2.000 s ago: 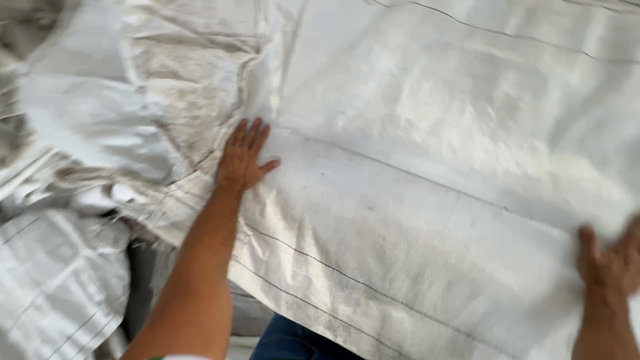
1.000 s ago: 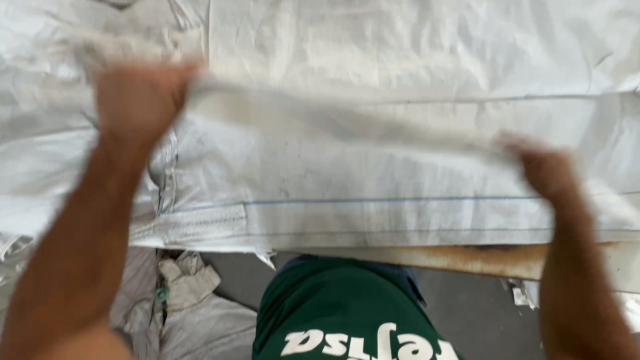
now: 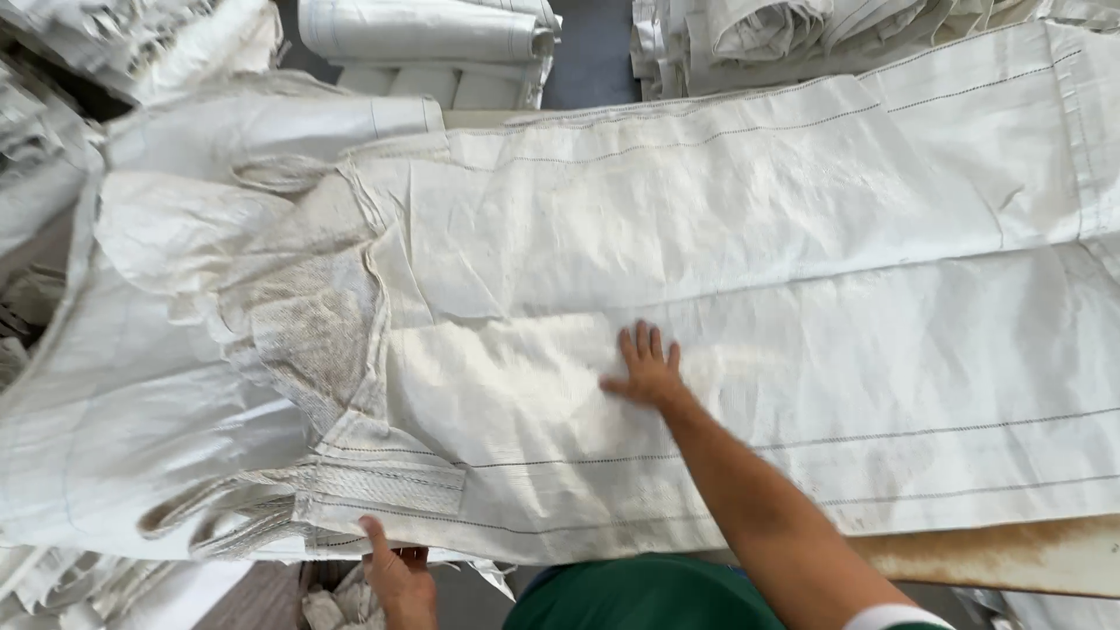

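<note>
A large white woven-plastic bulk bag [image 3: 770, 332] lies spread across a table, with dark stitched seams running along its length. My right hand [image 3: 649, 372] rests flat on its middle, fingers spread. At the near edge, below a sewn-on lifting strap [image 3: 385, 483], my left hand [image 3: 398, 573] has its thumb on top and its fingers under the edge, holding the fabric. Webbing loops [image 3: 232, 512] stick out to the left of that strap. A soiled, crumpled fabric spout [image 3: 315, 350] lies bunched at the bag's left end.
Folded white bags [image 3: 429, 35] are stacked beyond the table, with rolled ones [image 3: 770, 31] at the back right. Heaps of crumpled bags [image 3: 157, 44] lie at the left. The stained table edge [image 3: 997, 551] shows at the near right.
Both hands were raised with a blurred stretch of fabric between them one second ago. Now my right hand lies flat on the bag and my left hand is at its near edge.
</note>
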